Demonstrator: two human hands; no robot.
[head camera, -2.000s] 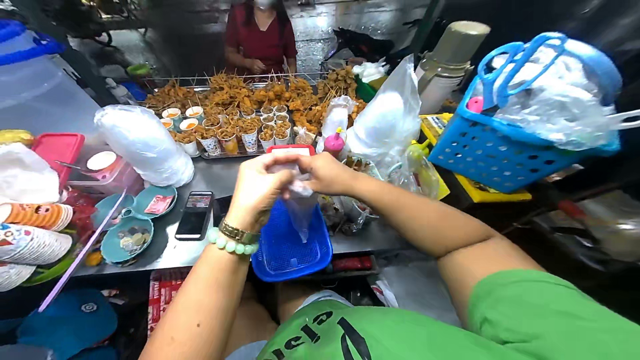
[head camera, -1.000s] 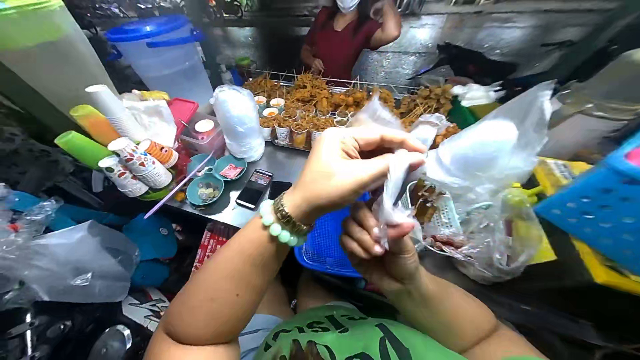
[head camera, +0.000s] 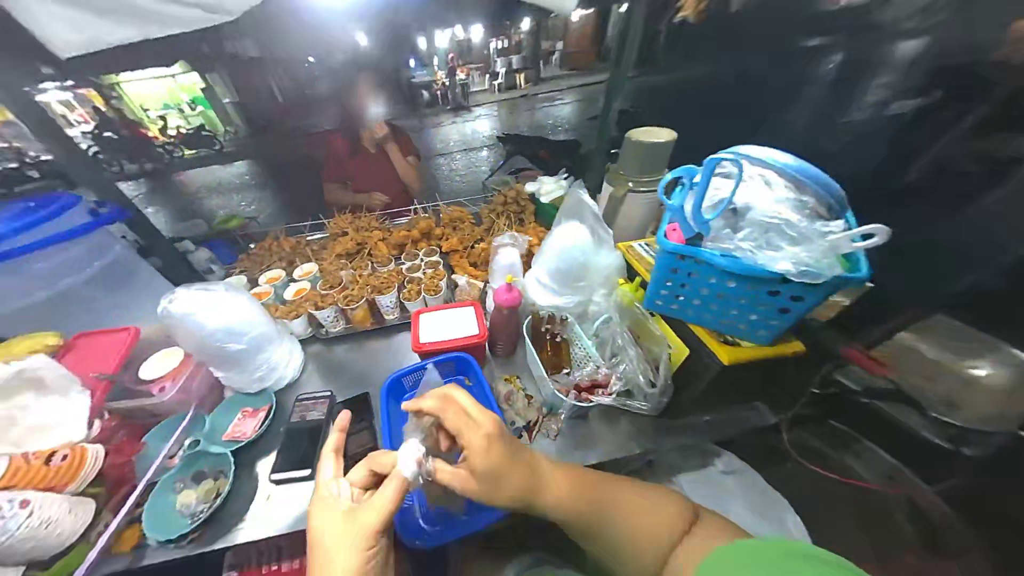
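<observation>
My left hand (head camera: 360, 496) pinches the gathered white part of a small clear plastic bag (head camera: 413, 458) between thumb and finger, its index finger pointing up. On the bag's other side, my right hand (head camera: 480, 448) grips the plastic with its fingertips. Both hands are over a blue plastic basket (head camera: 406, 524), partly covering it. Behind the basket stand a red tub with a white lid (head camera: 449, 325) and a squeeze bottle with a pink cap (head camera: 505, 320). Two phones, one a dark smartphone (head camera: 302, 440), lie left of the basket. What the bag contains cannot be told.
Fried food on skewers (head camera: 360, 240) and filled paper cups (head camera: 387, 296) crowd a tray at the back. Teal dishes (head camera: 188, 492) with coins and a banknote sit left. A blue basket with scissors (head camera: 720, 288) stands right, near a bagged white basket (head camera: 552, 384). A person (head camera: 372, 168) stands across the counter.
My hands have moved down over the blue basket, still holding plastic between them. The person opposite now has a hand near the face mask. The view has swung and takes in more of the street.
</observation>
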